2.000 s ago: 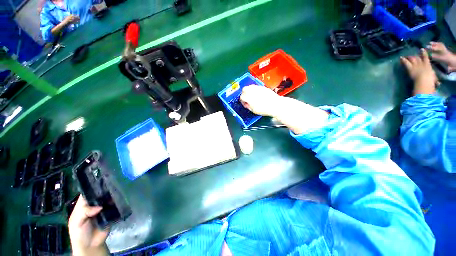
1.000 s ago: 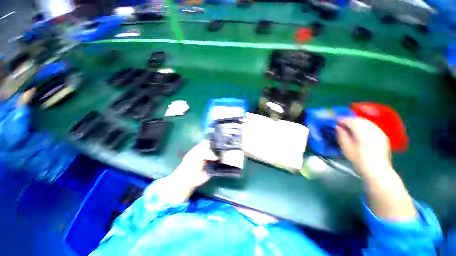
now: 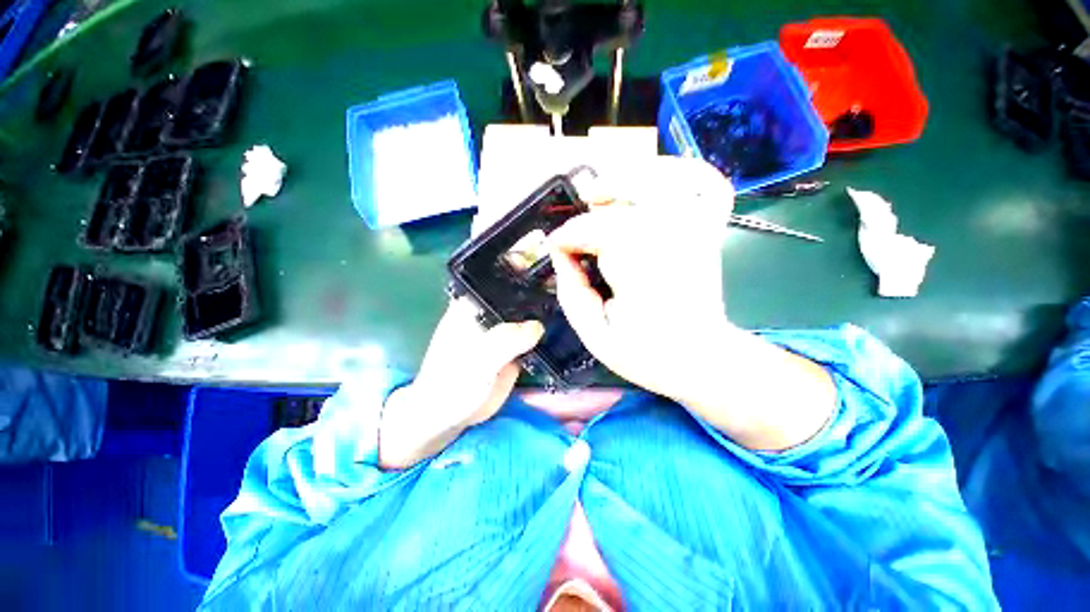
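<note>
My left hand (image 3: 460, 365) holds a black housing (image 3: 490, 265) from its lower left side, tilted, in front of the cream fixture block (image 3: 514, 150). My right hand (image 3: 651, 269) is over the housing, its fingertips pinched together inside the open case. What the fingertips hold, if anything, is too small to tell. A small pale spot and a thin red line show inside the housing. The left blue bin (image 3: 418, 167) holds white contents. The right blue bin (image 3: 741, 126) holds black tangled parts.
The press (image 3: 559, 48) stands behind the block. A red bin (image 3: 855, 84), tweezers (image 3: 777, 227) and crumpled tissue (image 3: 891, 245) are at right. Waiting housings (image 3: 138, 203) and another tissue (image 3: 261, 175) are at left. A blue crate (image 3: 239, 436) sits below the bench edge.
The view has swung and now looks down at the bench. My right hand has left the right blue bin and come to the housing. My left hand still holds the housing, now before the block.
</note>
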